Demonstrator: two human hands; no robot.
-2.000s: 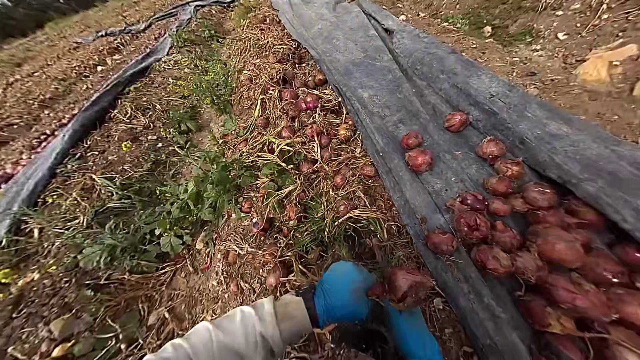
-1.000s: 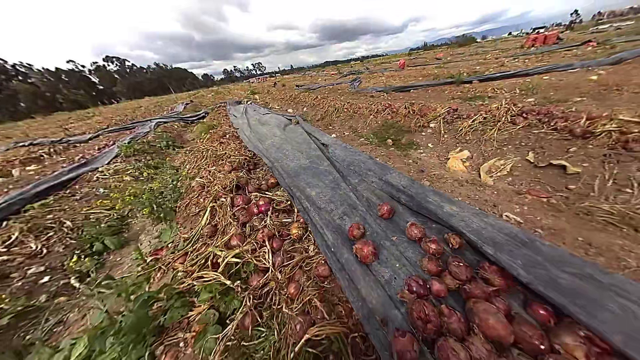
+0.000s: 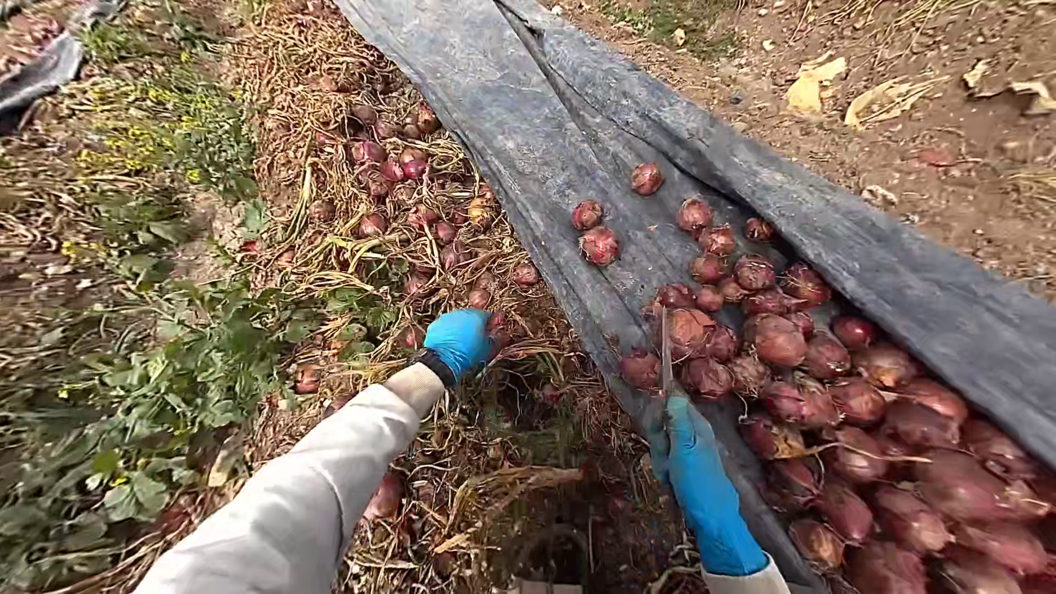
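Observation:
My left hand [image 3: 459,340], in a blue glove with a dark band at the wrist, reaches into the row of dried onion tops. Its fingers are closed around a red onion [image 3: 498,328], partly hidden by the glove. My right hand [image 3: 691,462], also blue-gloved, grips a knife [image 3: 667,351] whose narrow blade points up and away over the edge of the onion pile; its handle is mostly covered by the fingers. Many harvested red onions [image 3: 777,340] lie heaped on a grey plastic sheet [image 3: 536,140] at the right. More red onions [image 3: 391,170] lie among the straw-like tops.
Green weeds [image 3: 190,371] grow left of the onion row. Another dark sheet [image 3: 41,74] lies at the upper left. Bare soil with dry pale leaves [image 3: 815,85] borders the sheet at the upper right. Dried stalks [image 3: 511,483] cover the ground near me.
The view has tilted back down from the horizon. Both hands, out of view one second ago, are in view again. The left now holds an onion in the row, farther forward than two seconds ago.

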